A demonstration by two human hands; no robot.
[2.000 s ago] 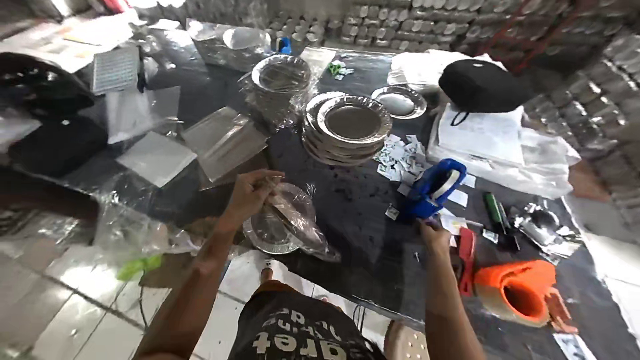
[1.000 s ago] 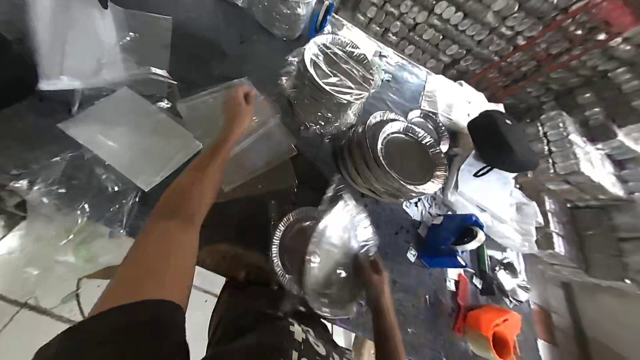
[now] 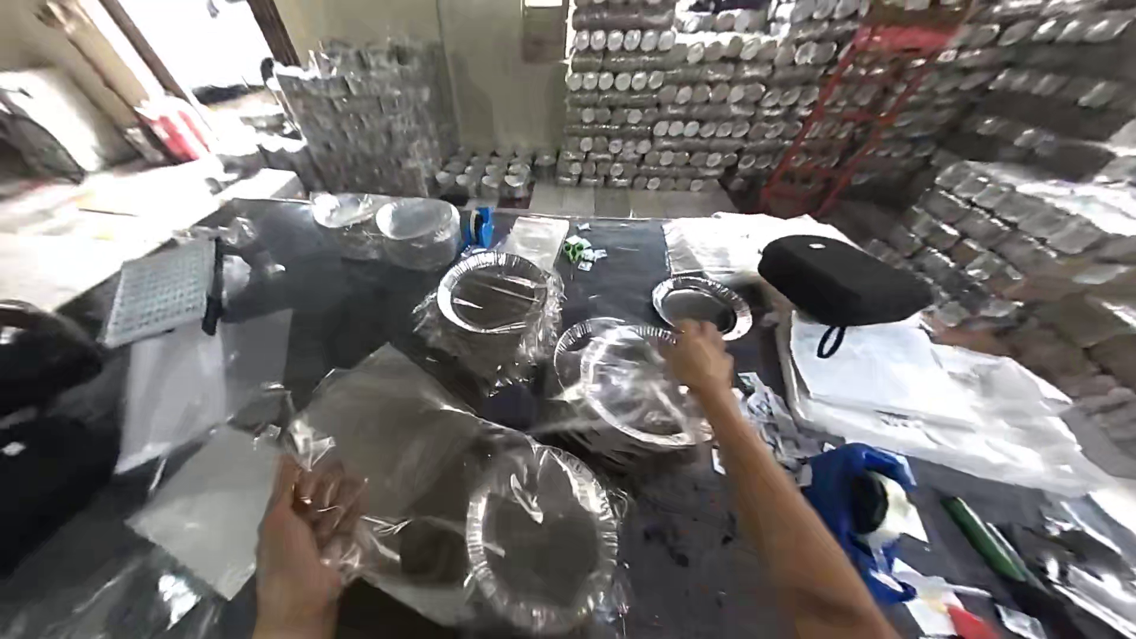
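My left hand (image 3: 311,524) grips the gathered part of a clear plastic bag (image 3: 417,497) at the lower left. Near the front, under clear film, lies a round foil plate (image 3: 543,537). My right hand (image 3: 699,359) reaches to the rim of a stack of foil plates (image 3: 635,382); motion blur hides whether its fingers grip that rim. Just behind this hand is another foil plate (image 3: 701,306). Left of the stack stands a plastic-wrapped stack of foil plates (image 3: 497,293).
A blue tape dispenser (image 3: 861,515), a green-handled tool (image 3: 985,537) and a black cap (image 3: 843,280) on white sheets (image 3: 879,364) lie at the right. Flat plastic bags (image 3: 209,506) lie left. Behind the table stand stacked foil containers (image 3: 666,89) and a red hand truck (image 3: 852,106).
The view has swung up toward the room. My left hand now holds clear plastic instead of resting over the flat bags. My right hand has moved from the near plates to the stack farther back.
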